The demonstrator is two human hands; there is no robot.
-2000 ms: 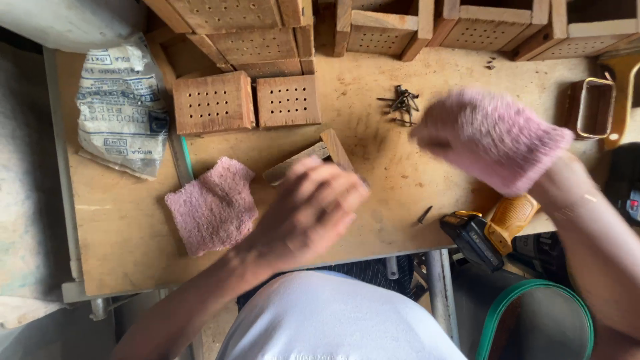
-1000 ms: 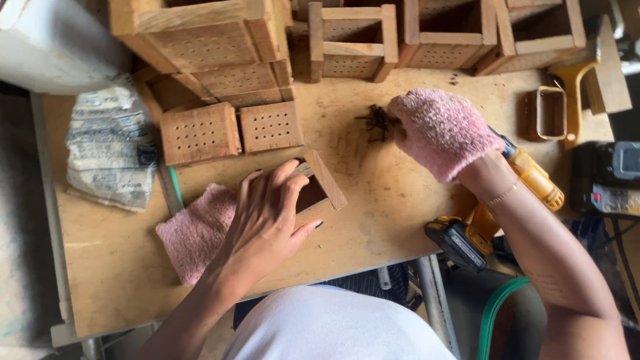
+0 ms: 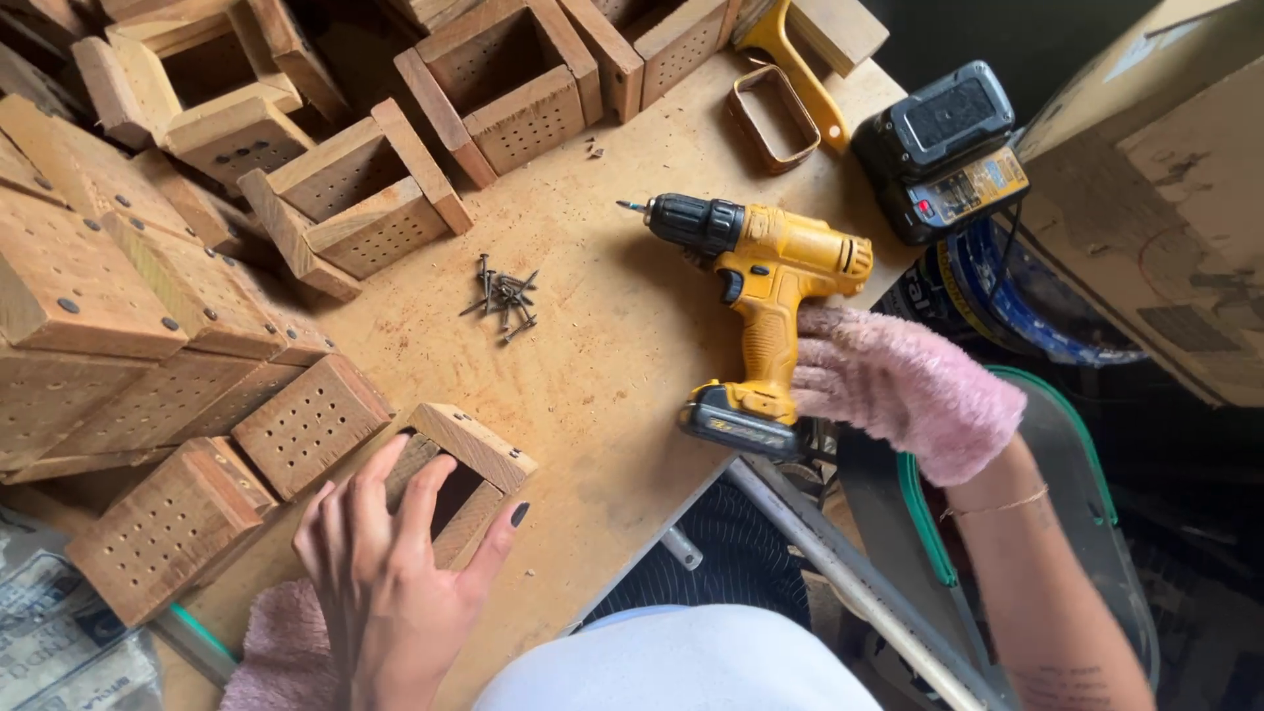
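Note:
My left hand point(image 3: 395, 563), bare with dark nails, rests over a small wooden box frame point(image 3: 479, 449), its fingers spread on the frame's near side. My right hand point(image 3: 889, 385), in a pink fuzzy glove, is against the handle of a yellow and black cordless drill point(image 3: 775, 326); its fingertips are hidden behind the handle, so its grip cannot be told. The drill's bit points left. A loose pile of screws point(image 3: 506, 299) lies on the wooden tabletop between the hands. A pink cloth point(image 3: 281, 642) lies partly under my left wrist.
Wooden boxes with drilled holes point(image 3: 360, 212) stand along the back and are stacked at left point(image 3: 109, 286). At the right edge are a rectangular metal ring point(image 3: 775, 118), a yellow-handled tool point(image 3: 802, 79) and a battery charger point(image 3: 943, 148). A plastic bag point(image 3: 74, 632) lies lower left.
My gloved right hand has moved from the screw pile to the drill, which lay at the table's right edge one second ago. My left hand stays at the box frame. The view has turned right.

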